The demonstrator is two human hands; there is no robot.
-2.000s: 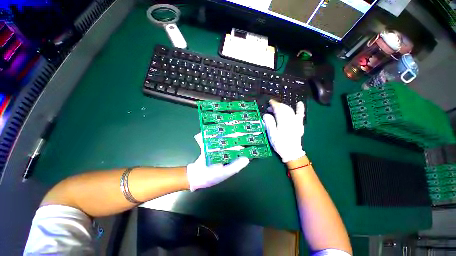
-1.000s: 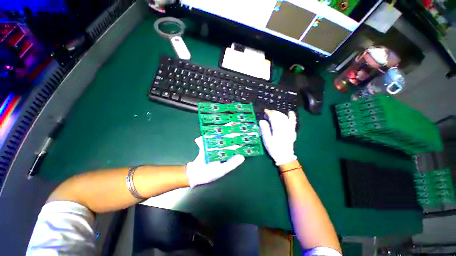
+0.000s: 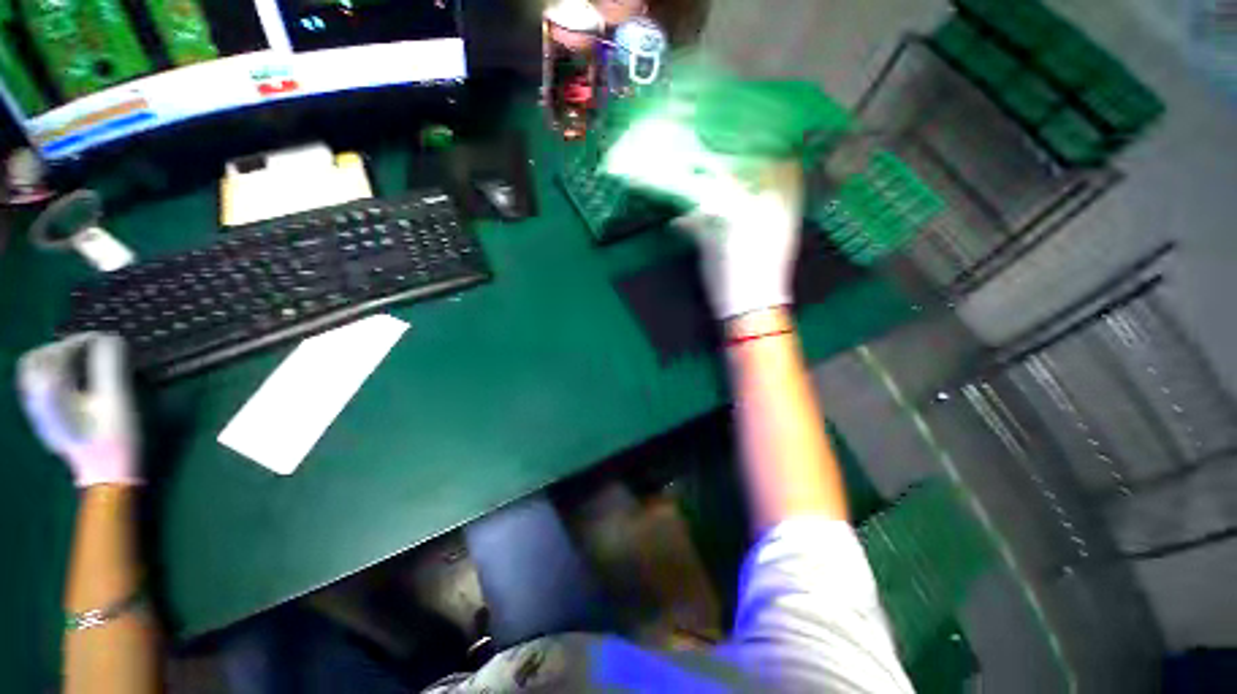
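Note:
My left hand, white-gloved, rests at the left end of the keyboard, fingers curled loosely with a gap, no board in it. My right hand, gloved and blurred, reaches over the green stacked panels at the back right. A blurred green panel edge shows by its fingers; whether they grip one panel or only touch the stack cannot be told. The black slotted rack lies in front of the stack, partly behind the right hand.
A white paper sheet lies before the keyboard. The mouse, bottles, hand magnifier and monitor stand behind. Another green panel lies right of the stack. A wire rack stands further right.
The view has swung right. The panel has left my left hand, which is now apart at the keyboard's left. My right hand has moved from the keyboard to the stack.

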